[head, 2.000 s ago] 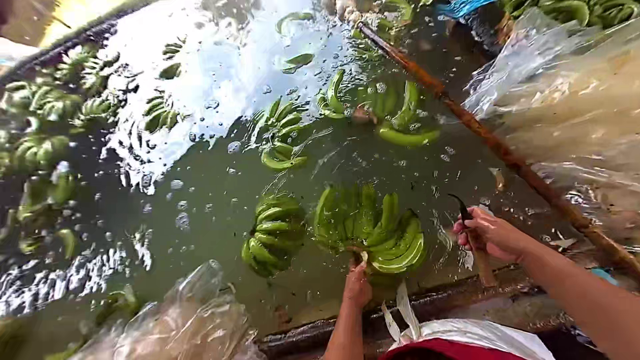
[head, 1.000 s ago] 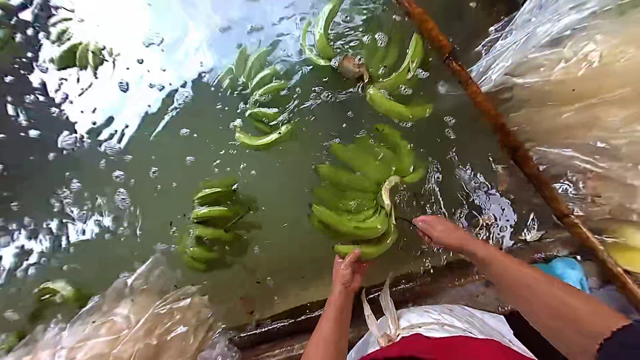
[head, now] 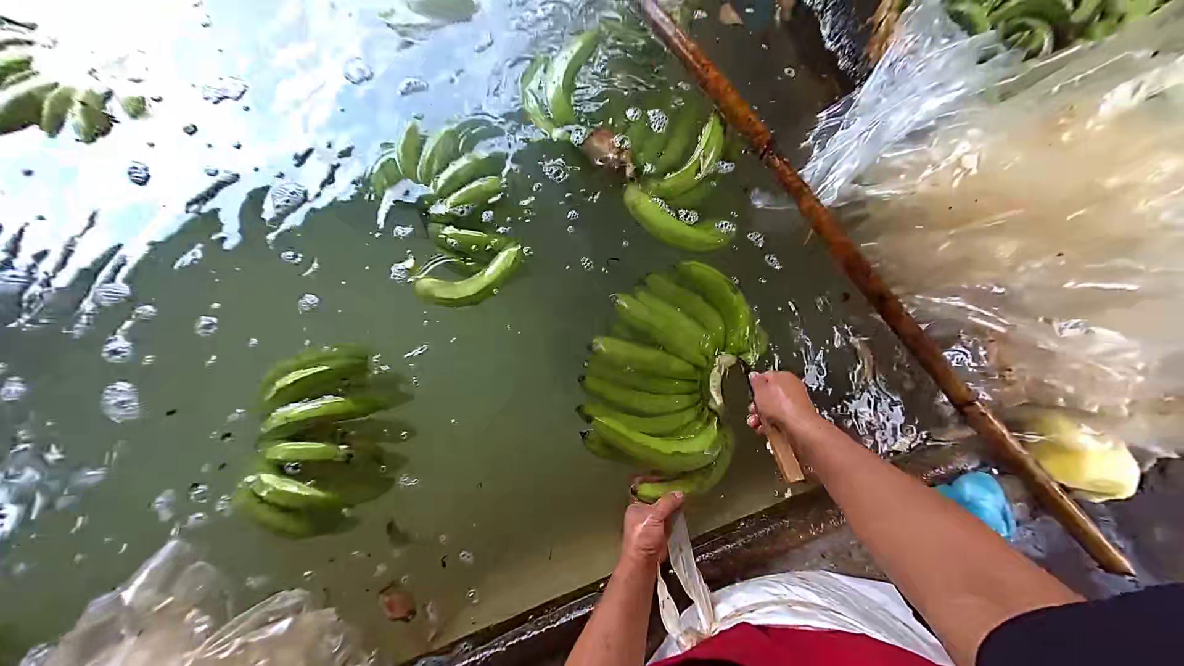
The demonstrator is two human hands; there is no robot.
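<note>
A large hand of green bananas (head: 652,379) lies at the water's surface in front of me. My left hand (head: 649,527) grips its lowest fruit near the tip. My right hand (head: 779,402) is closed around a knife with a wooden handle (head: 784,453); the dark blade meets the pale crown of the bananas, and much of it is hidden. Another hand of green bananas (head: 310,439) floats to the left. Farther off, more green bananas (head: 462,203) float, and others (head: 666,185) hang around a brownish stem.
A rusty pole (head: 860,268) runs diagonally on the right, beside clear plastic sheeting (head: 1036,231). Crumpled plastic (head: 203,620) lies at the lower left. The wet tank edge (head: 740,546) passes below my hands. A blue bag (head: 980,499) and a yellow thing (head: 1082,458) lie at the right.
The held bananas have turned, their crown now facing right instead of down toward my left hand two seconds ago. The knife, first held away from them, is now at the crown.
</note>
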